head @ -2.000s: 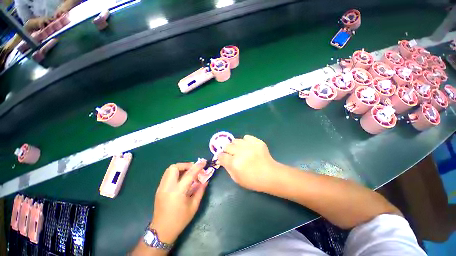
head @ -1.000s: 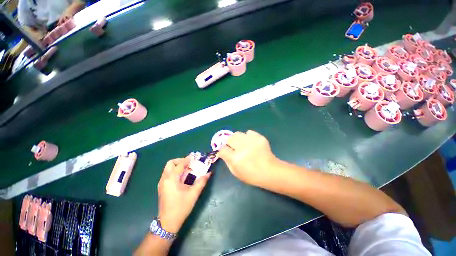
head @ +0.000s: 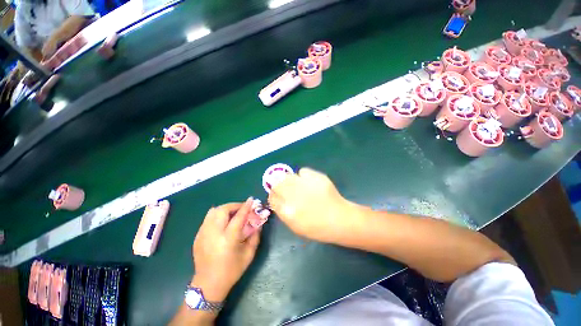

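Note:
My left hand [head: 223, 245] holds a pink handle [head: 256, 218], mostly covered by the fingers, with small white and dark parts showing at its upper end. My right hand [head: 309, 202] is at a pink fan head [head: 276, 174] with a white spoked ring, just above the handle. The fingers of my right hand cover the head's lower side and the place where head and handle meet. Thin dark wires show between the two hands. Another pink handle shell [head: 151, 228] with a dark window lies on the worktop to the left.
Many fan heads [head: 481, 135] cluster at the right. A black tray [head: 95, 294] with pink handles is at lower left. The belt beyond the pale strip [head: 223, 155] carries single heads [head: 181, 138], a handle [head: 280, 88] beside two heads, and a blue-faced handle [head: 455, 25]. A person's arm shows at upper left.
The pieces on the belt have moved to the right. My left hand has turned the handle, first showing its dark window, now mostly hidden. My right hand has stayed by the head.

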